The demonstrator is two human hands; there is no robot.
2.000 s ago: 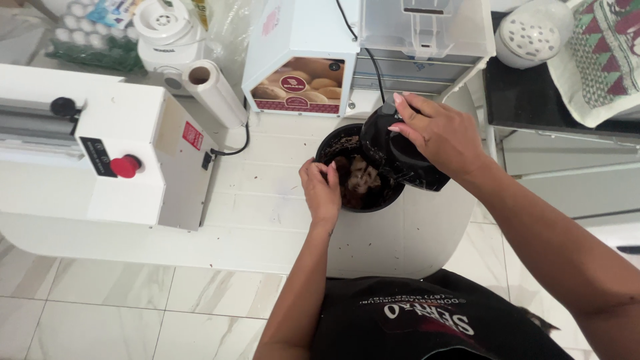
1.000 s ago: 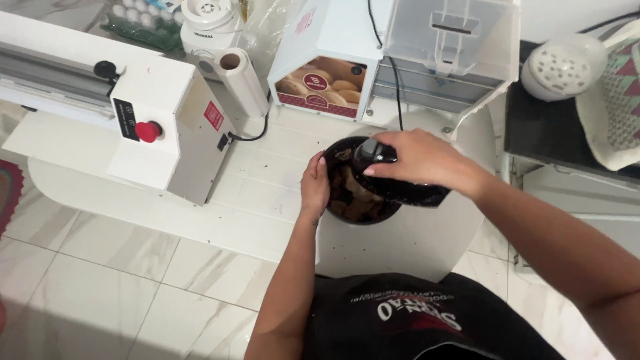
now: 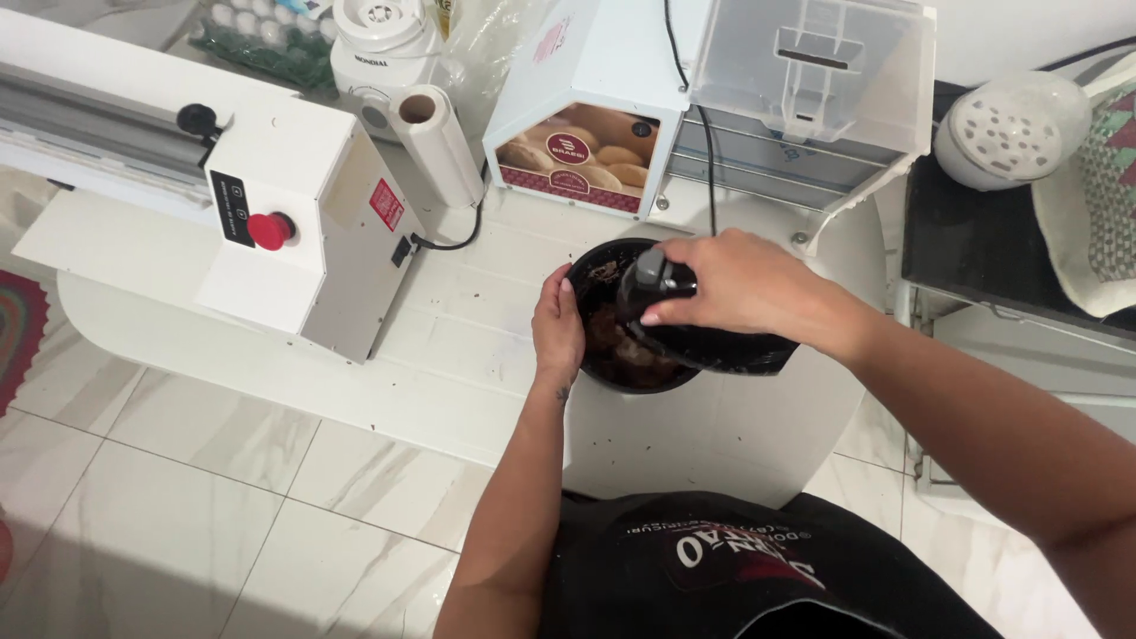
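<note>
A black bowl [image 3: 643, 383] stands on the white table, with a brown and pale mixture [image 3: 626, 342] inside. My left hand [image 3: 559, 327] grips the bowl's left rim, thumb over the edge. Above the bowl's right half, my right hand [image 3: 737, 288] is closed round the handle of a black hand mixer [image 3: 719, 349]. The mixer is tilted, and its body covers part of the bowl. Its beaters are hidden from view. A black cord [image 3: 710, 169] runs down behind my right hand.
Left on the table [image 3: 444, 355] is a white machine [image 3: 293, 204] with a red button. Behind stand a paper roll [image 3: 439, 146], a white appliance [image 3: 382, 53], an egg tray [image 3: 266, 40] and a light blue machine [image 3: 577, 133]. A perforated white container [image 3: 1003, 133] sits on the dark counter [image 3: 967, 231] at right.
My left hand has gone from over the bowl's inside, with fingers pinched, to its outer left rim. The mixer in my right hand has turned and sits further over the bowl.
</note>
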